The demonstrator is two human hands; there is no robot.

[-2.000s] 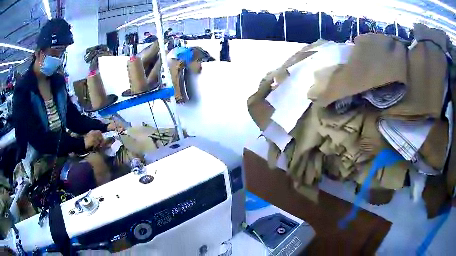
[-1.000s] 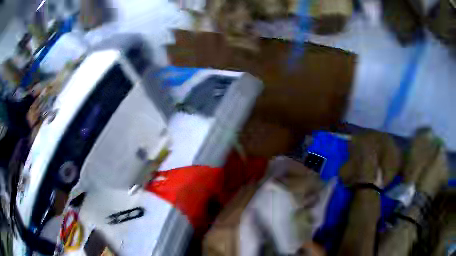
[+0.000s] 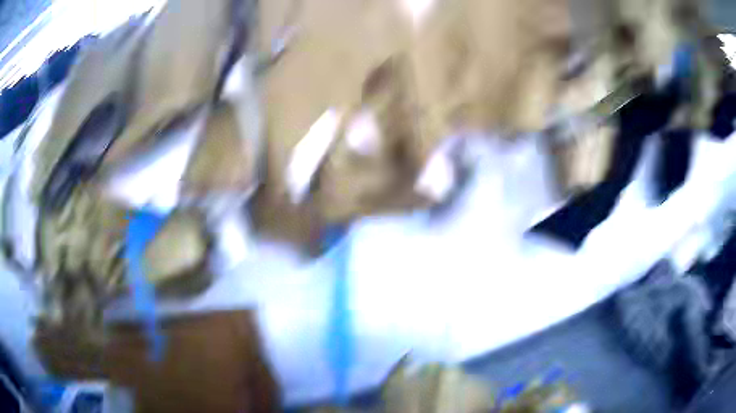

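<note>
The picture is blurred by motion. Tan-brown bundles of cut pieces (image 3: 339, 64) hang in a row over a white ledge (image 3: 420, 282) across the top and middle. Pale layers (image 3: 161, 173) show among the brown ones at the left. One blue strip (image 3: 142, 266) hangs at the left and another blue strip (image 3: 340, 314) hangs lower centre, over the white surface. No hand of mine can be made out.
A brown cardboard sheet (image 3: 194, 363) lies at the lower left. More tan cloth (image 3: 436, 391) shows at the bottom edge, with small blue bits beside it. Dark cloth (image 3: 581, 202) and a grey-blue textured heap (image 3: 662, 323) are at the right.
The view has swung away from the sewing machine, red cloth and blue bin to the row of bundles on the ledge. The cardboard now sits lower left.
</note>
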